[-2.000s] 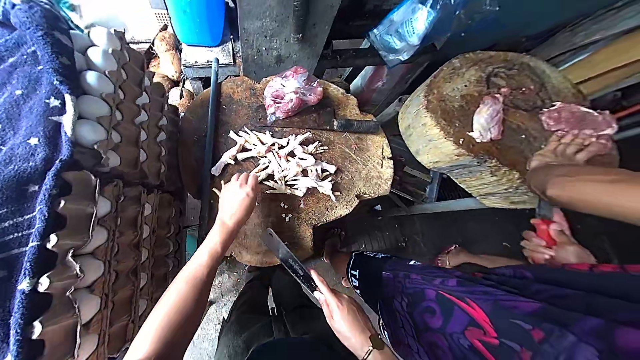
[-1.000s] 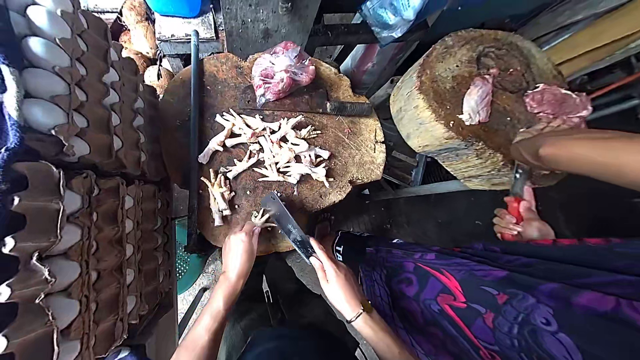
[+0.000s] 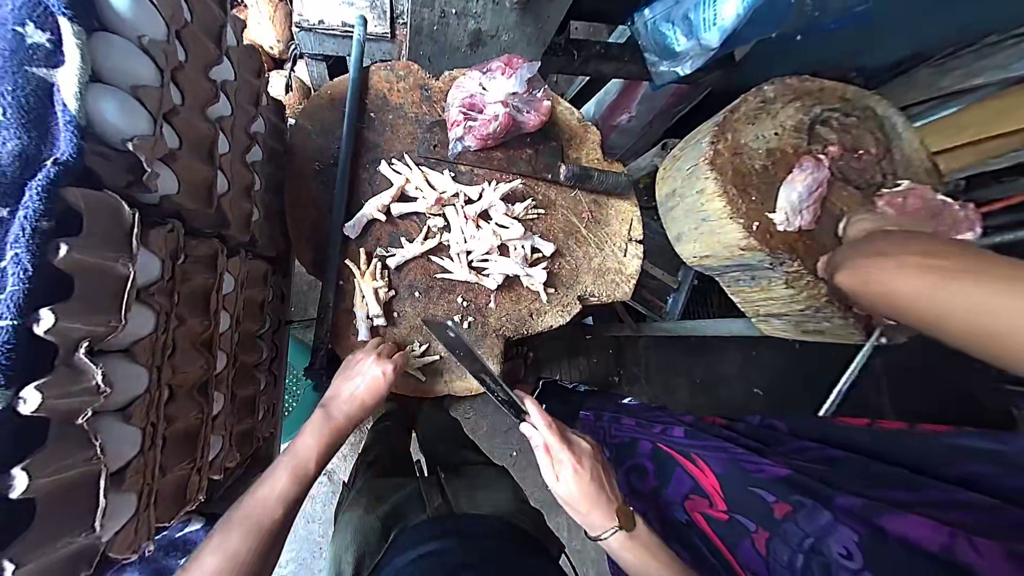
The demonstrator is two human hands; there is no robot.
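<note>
My left hand [image 3: 370, 378] grips a chicken foot [image 3: 419, 360] at the near edge of a round wooden chopping block [image 3: 592, 256]; its toes show to the right of my fingers. My right hand [image 3: 560, 456] is closed on the handle of a cleaver [image 3: 472, 360], whose blade points up and left over the block's near edge. A pile of chicken feet [image 3: 472, 224] lies mid-block, and a few more chicken feet [image 3: 368, 288] lie apart at its left. Small pale bits are scattered near the blade tip.
Behind the pile are a bag of raw meat [image 3: 498, 104] and another knife [image 3: 592, 178]. A dark pipe [image 3: 346, 160] crosses the block's left side, beside stacked egg trays [image 3: 184, 320]. At right, a co-worker's arm [image 3: 928, 280] reaches over a second block [image 3: 712, 224] with meat [image 3: 802, 192].
Two seconds ago my left hand was at the pile; it has since moved to the block's near edge. A few feet now lie apart at the left. The co-worker's red-handled knife no longer shows.
</note>
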